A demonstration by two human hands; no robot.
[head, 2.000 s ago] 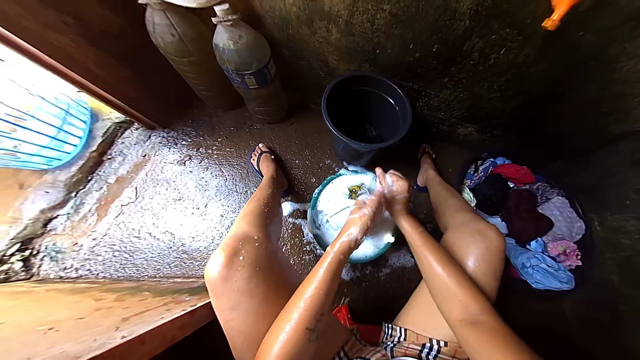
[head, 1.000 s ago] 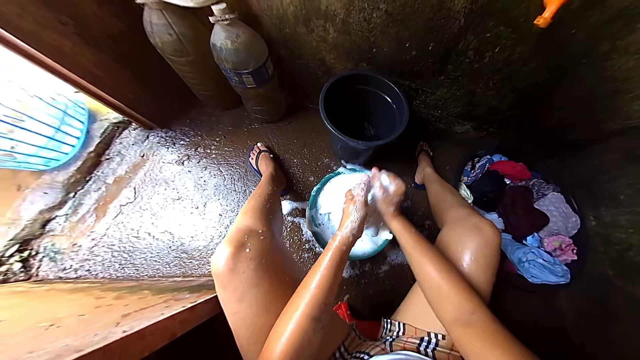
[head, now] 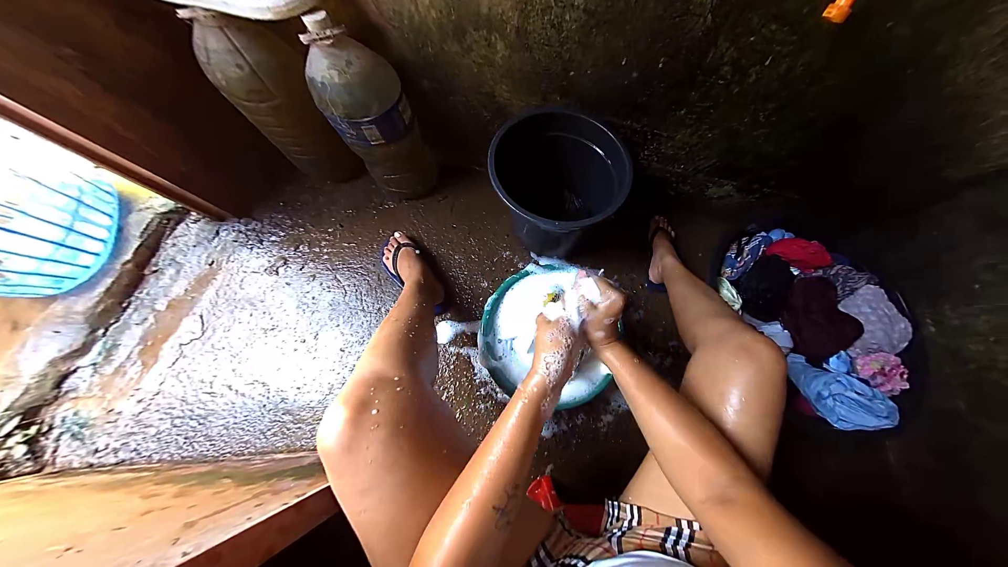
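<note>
A round green basin (head: 487,358) full of white suds stands on the wet floor between my feet. Over its right half, my left hand (head: 557,346) and my right hand (head: 603,311) are close together, both covered in foam. Between them they grip a pale, soapy cloth (head: 581,293), with a bit of pink at its top. A small yellow patch, perhaps part of a fabric print, shows in the suds left of the hands. How much cloth lies under the foam is hidden.
A black plastic bucket (head: 561,213) stands just beyond the basin. Mixed clothes (head: 823,315) are heaped in a dark tub at right. Large plastic bottles (head: 370,118) lean by the wall. A blue slatted basket (head: 59,236) is far left, beyond the doorway.
My hands have shifted against each other over the basin, the right one now farther forward than the left. The yellow patch, covered one second ago, shows again.
</note>
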